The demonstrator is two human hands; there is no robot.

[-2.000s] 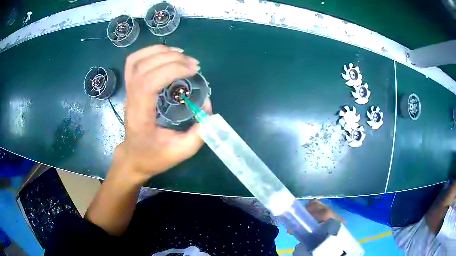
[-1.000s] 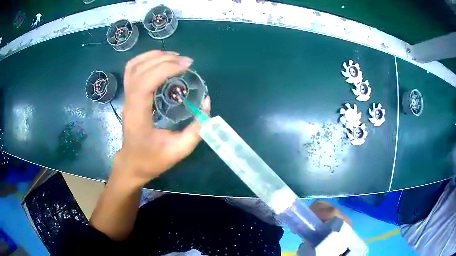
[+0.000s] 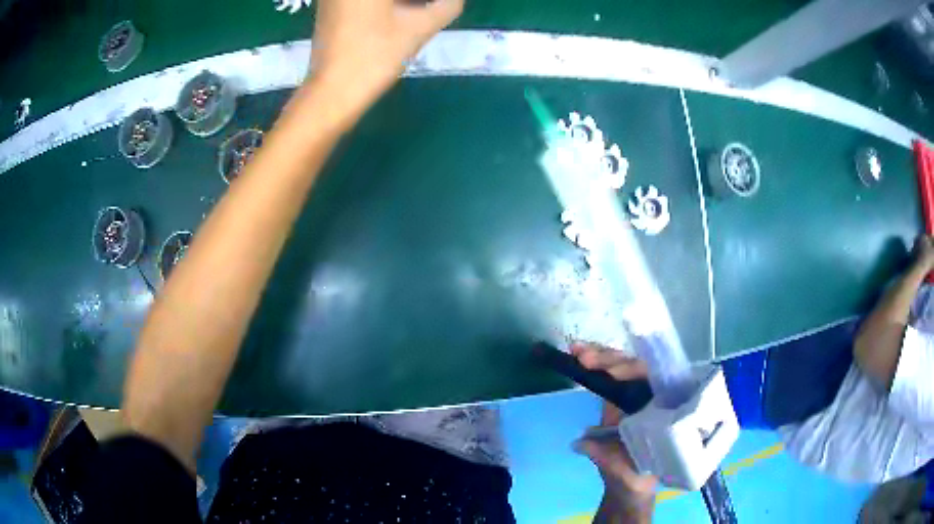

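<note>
My left hand (image 3: pixel 374 36) is at the top edge, above the white rail, and partly cut off. Something dark shows at its fingers, too little to tell what. My right hand (image 3: pixel 618 455) holds the dispensing gun (image 3: pixel 681 430) at the lower right. Its long translucent barrel (image 3: pixel 609 246) is blurred and points up and left, with the green nozzle tip (image 3: pixel 540 106) over the bench and touching no housing. Several fan housings (image 3: pixel 118 236) with coppery centres stand at the left, some partly behind my left forearm. White fan blades (image 3: pixel 649 209) lie beside and behind the barrel.
The worn white rail (image 3: pixel 492 53) crosses behind the bench (image 3: pixel 410 307). A housing (image 3: pixel 121 45) stands beyond it. A grey post (image 3: pixel 819 41) slants at the upper right. Another housing (image 3: pixel 737 170) stands right of the bench seam. A person's arm (image 3: pixel 891 307) is near a red object (image 3: pixel 925 189).
My left hand has moved up and away from the nozzle to the top edge. The gun has swung right and more upright, its tip out of the housing. The view has shifted right.
</note>
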